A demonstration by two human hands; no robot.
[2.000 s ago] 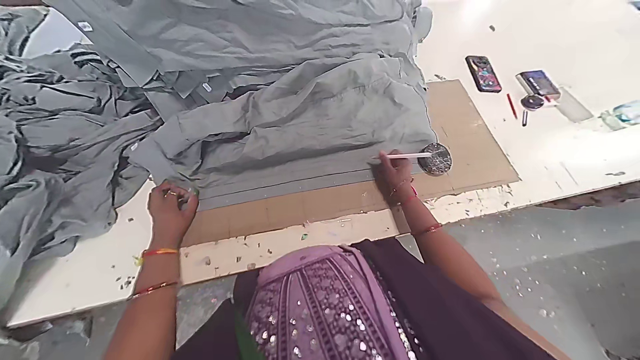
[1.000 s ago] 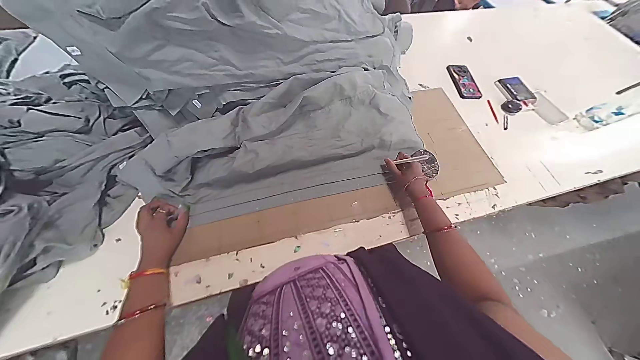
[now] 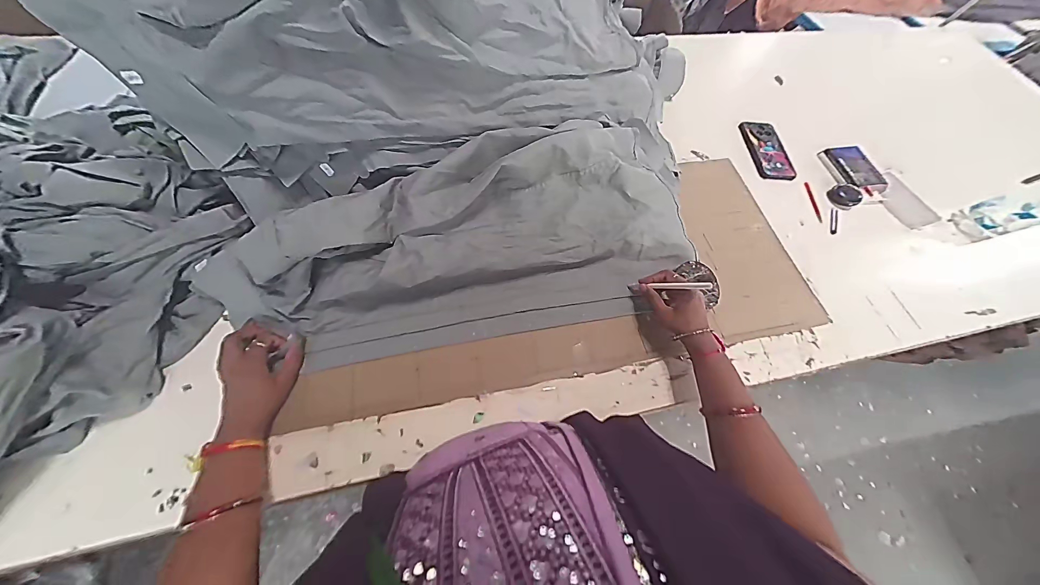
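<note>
A grey fabric garment piece [image 3: 487,236] lies over a brown cardboard sheet [image 3: 747,244], its straight lower edge running between my hands. My left hand [image 3: 262,357] pinches the fabric's lower left corner. In my right hand [image 3: 674,302] is a slim white pen-like marker [image 3: 681,286], its left end at the fabric near the lower right corner. A dark, speckled round object [image 3: 700,280] rests just beyond my right fingers, partly hidden by them. A thin dark line runs along the fabric, a little above its edge.
More grey garments [image 3: 89,211] are heaped at the left and behind. On the white table [image 3: 877,89] at the right lie a phone [image 3: 767,150], a small box [image 3: 853,168], a round dark item [image 3: 845,196], a red pen [image 3: 813,201] and a clear plastic packet [image 3: 999,218].
Two seconds ago my right hand was left of the round object, the marker pointing right over it; it now sits beside it with the marker's end at the fabric. My left hand stays at the corner.
</note>
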